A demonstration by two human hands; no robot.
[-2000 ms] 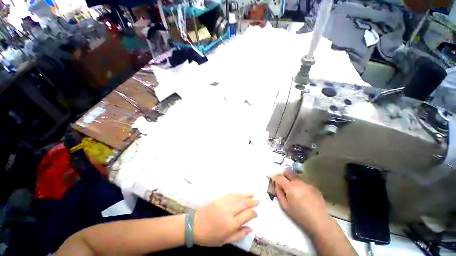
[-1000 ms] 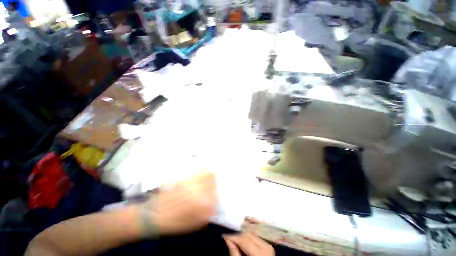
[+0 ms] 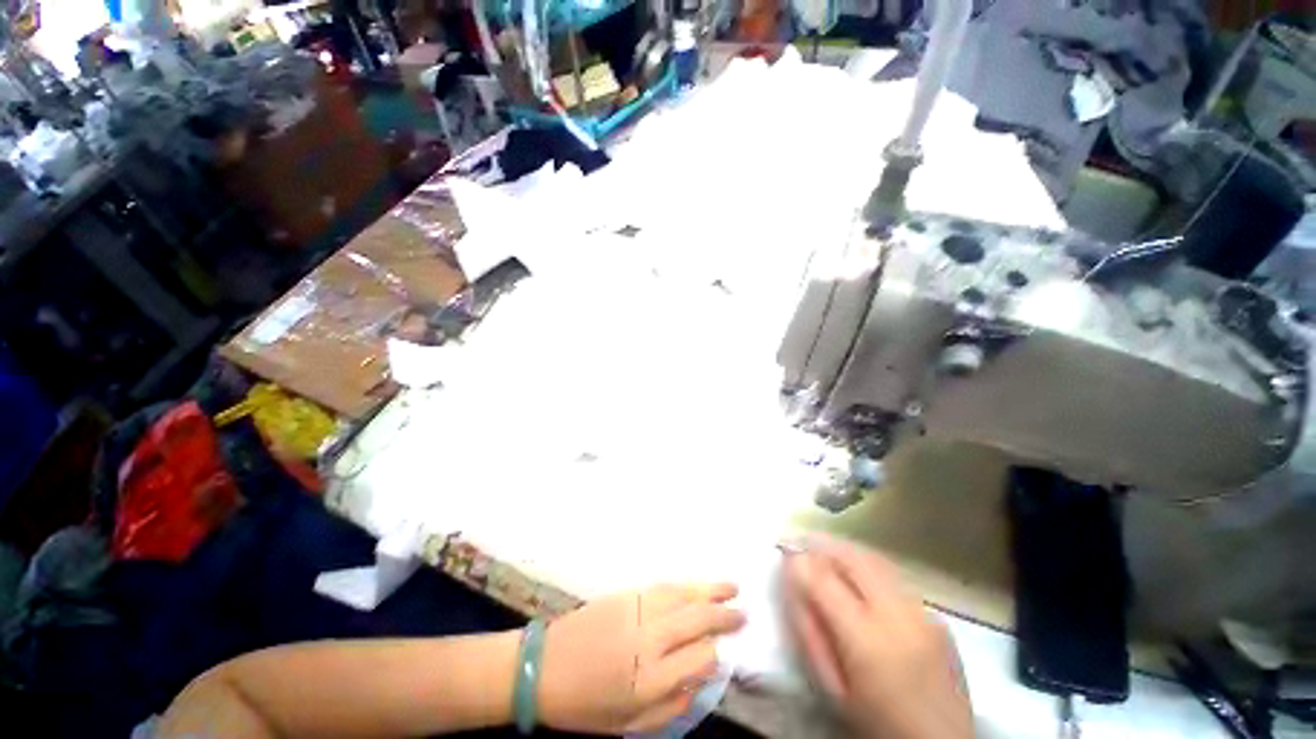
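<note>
A white cloth piece (image 3: 753, 635) lies at the table's front edge, between my two hands. It is washed out against the white cloth behind it. My left hand (image 3: 650, 657) lies palm down on its left side with the fingers pointing right. My right hand (image 3: 873, 635) is at its right side, slightly blurred, with fingertips near the cloth edge. Whether either hand pinches the cloth is unclear. The sewing machine head (image 3: 1068, 361) stands at the right. Its presser foot area (image 3: 844, 469) is just beyond my right hand.
A large white garment heap (image 3: 650, 332) covers the table behind. A black smartphone (image 3: 1068, 585) lies on the machine bed at right. Brown cardboard in plastic film (image 3: 347, 318), a red bag (image 3: 173, 484) and a yellow bag (image 3: 289, 422) are at left. Navy cloth (image 3: 310, 549) is below.
My right hand has moved from the lower edge up onto the table beside the machine foot. My left hand has moved right and lies beside the cloth. The camera view has shifted too.
</note>
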